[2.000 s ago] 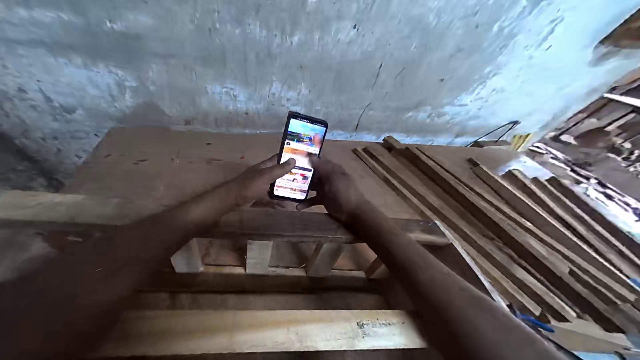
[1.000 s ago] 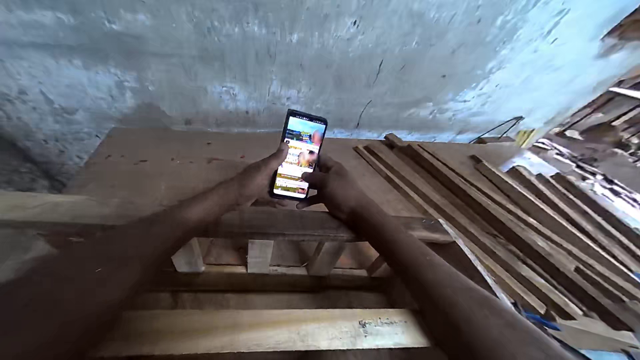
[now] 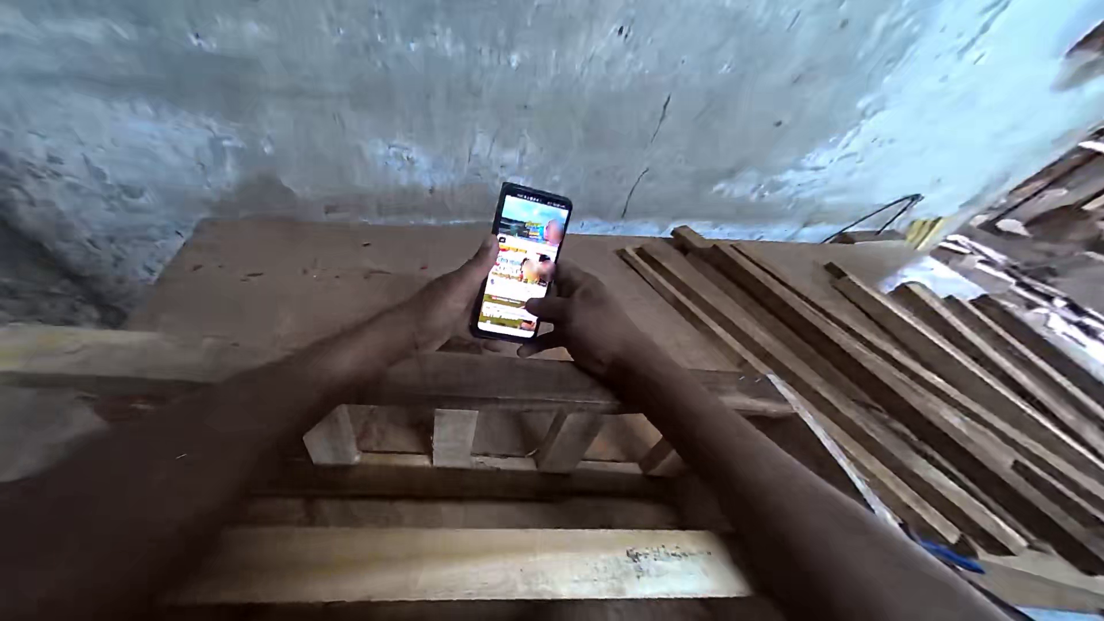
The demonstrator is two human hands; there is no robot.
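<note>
A smartphone (image 3: 521, 263) with a lit screen stands tilted between my two hands, above a wooden frame. My left hand (image 3: 455, 297) grips its left edge, the thumb along the side. On the lower right, my right hand (image 3: 582, 315) is at the phone, with a finger over the lower part of the screen; its other fingers are partly hidden, and whether they grip the phone cannot be told. Below both hands runs the dark top rail of the wooden frame (image 3: 500, 382), with short wooden blocks (image 3: 454, 438) under it.
Long wooden strips (image 3: 802, 345) lie slantwise on the brown board (image 3: 285, 276) at the right. A rough plastered wall (image 3: 431, 112) rises behind it. Nearer me is a pale plank (image 3: 474, 561) bearing writing. Something blue (image 3: 949, 556) lies at the lower right.
The picture on the phone screen has shifted. My right hand's finger has moved slightly over the screen's lower part. My left hand holds the phone as before.
</note>
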